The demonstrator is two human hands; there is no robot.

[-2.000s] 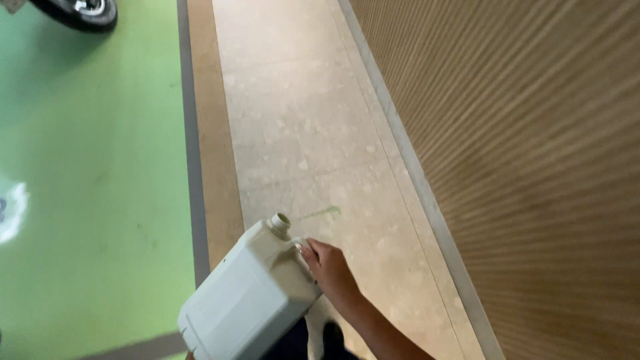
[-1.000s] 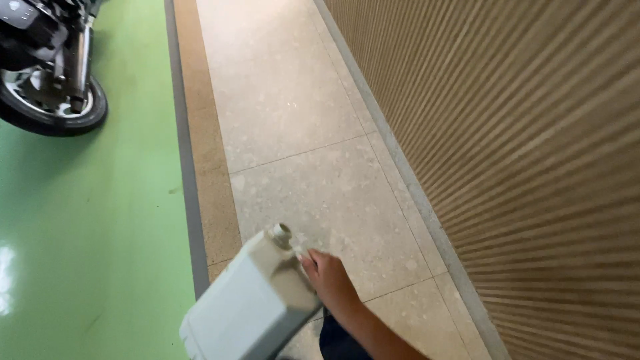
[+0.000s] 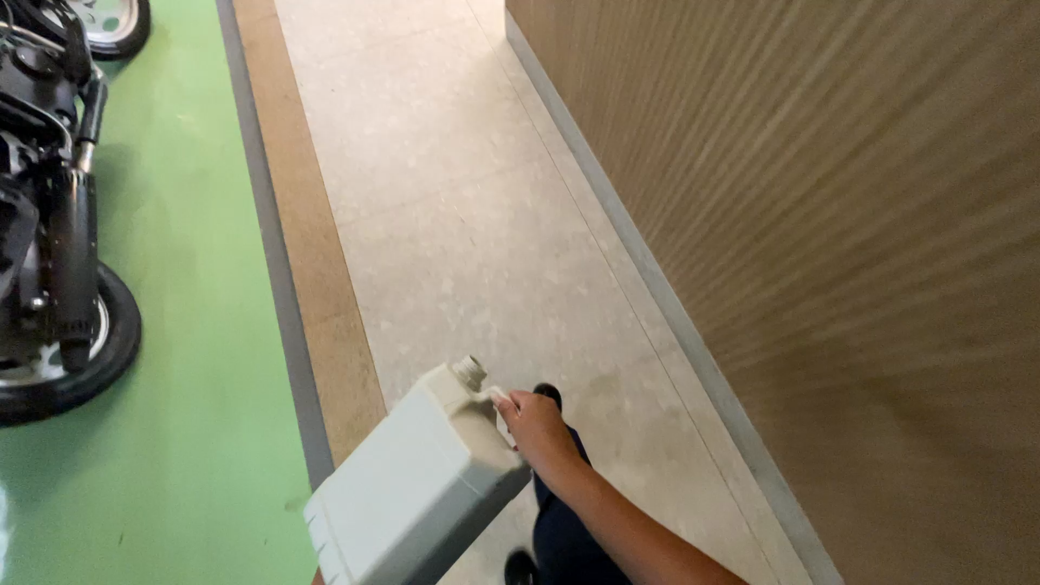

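A white plastic jerrycan (image 3: 406,479) hangs tilted at the lower middle of the view, its uncapped neck (image 3: 470,370) pointing up and away. The fingers of my right hand (image 3: 536,426) are closed around its handle, beside the neck. Of my left hand, nothing can be made out for certain; a sliver of skin shows at the bottom edge by the can's base. My dark trouser leg and black shoes show under my right forearm.
Parked motorcycles (image 3: 69,244) stand at the left on a green floor (image 3: 195,325). Grey and brown strips border the pale tiled walkway (image 3: 471,227). A ribbed wood-look wall (image 3: 772,203) with a grey skirting runs along the right.
The view has moved forward along the walkway, and more of the motorcycles has come into sight. My right hand has kept its hold on the jerrycan. A greenish streak near the neck no longer shows.
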